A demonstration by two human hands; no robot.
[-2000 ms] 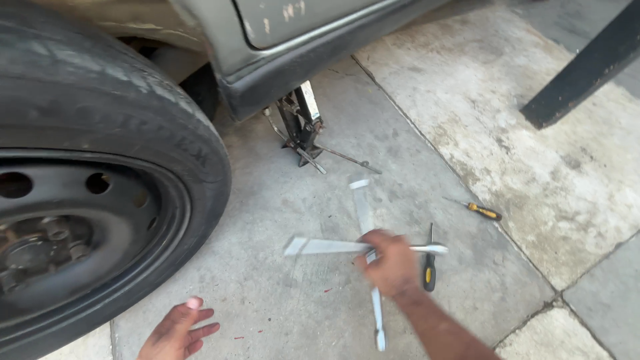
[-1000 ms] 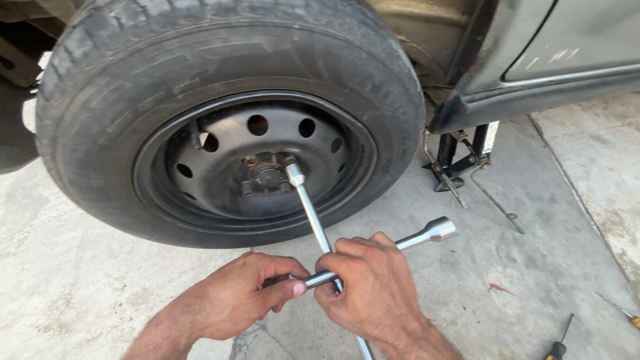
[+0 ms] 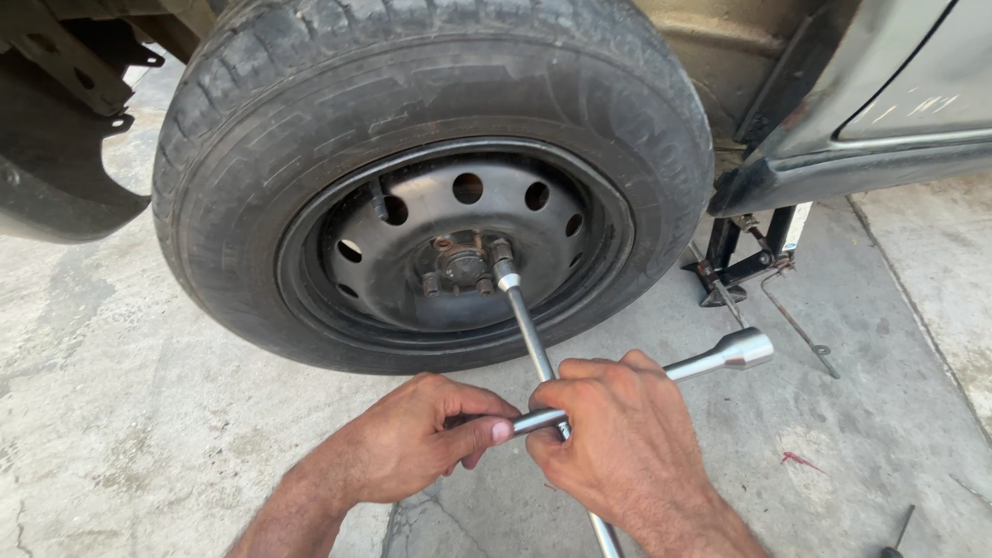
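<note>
A chrome four-way lug wrench (image 3: 528, 325) reaches from my hands to the wheel, its far socket at a lug nut (image 3: 501, 250) on the upper right of the hub. My right hand (image 3: 620, 434) is wrapped around the wrench near its crossing. The fingers and thumb of my left hand (image 3: 426, 442) grip the left arm of the cross. The right arm ends in a large socket that points to the right. More lug nuts (image 3: 431, 284) show low on the hub of the black steel wheel (image 3: 403, 306), which carries a worn tire (image 3: 232, 194).
A scissor jack (image 3: 728, 263) stands under the car's sill (image 3: 876, 174), right of the tire, with a hooked metal rod (image 3: 798, 324) beside it. Part of a screwdriver (image 3: 903, 531) lies on the concrete at lower right. A dark body panel (image 3: 62, 194) hangs at the left.
Two seconds ago my right hand held the wrench above the ground and my left hand was free. Now both hands hold it, with its socket at the hub. The view has swung toward the wheel.
</note>
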